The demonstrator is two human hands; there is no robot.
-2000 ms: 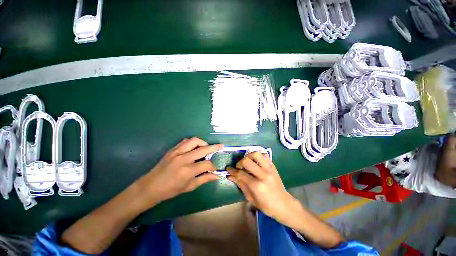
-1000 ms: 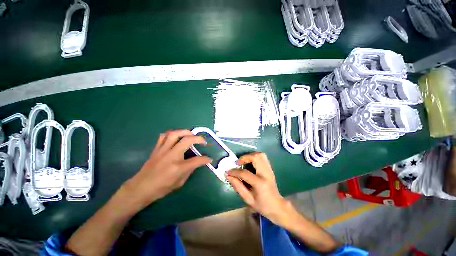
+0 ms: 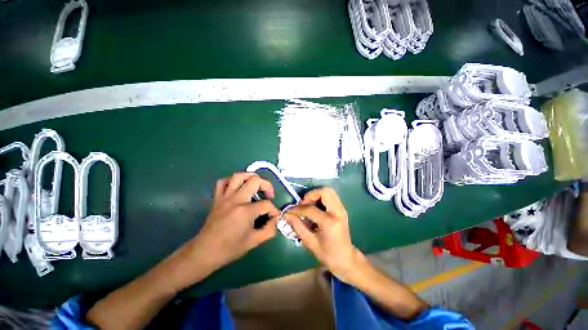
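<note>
A white plastic frame (image 3: 269,169) lies tilted between my hands at the bench edge, its open loop pointing up-left and its solid round end toward me. My left hand (image 3: 242,213) is bent over the frame's left side, its fingertips at the solid end. My right hand (image 3: 322,225) pinches at the solid end from the right. My fingers hide much of the frame, and whether a thin pin is between them cannot be told. The pile of pins (image 3: 309,142) lies just beyond, with a loose pin near the frame.
Loose frames (image 3: 98,193) overlap at the left. Two frame stacks (image 3: 422,167) stand right of the pins, with dense bulk stacks (image 3: 499,158) and a yellowish bag (image 3: 567,135) further right. Beyond the pale strip (image 3: 213,91) are more frames (image 3: 390,29). A red stool (image 3: 487,245) and a person's sleeve show lower right.
The frame has turned from lying crosswise to tilted. My left fingers have moved from the loop's left side toward the solid end, close to my right fingertips. Frames beyond the strip have shifted left.
</note>
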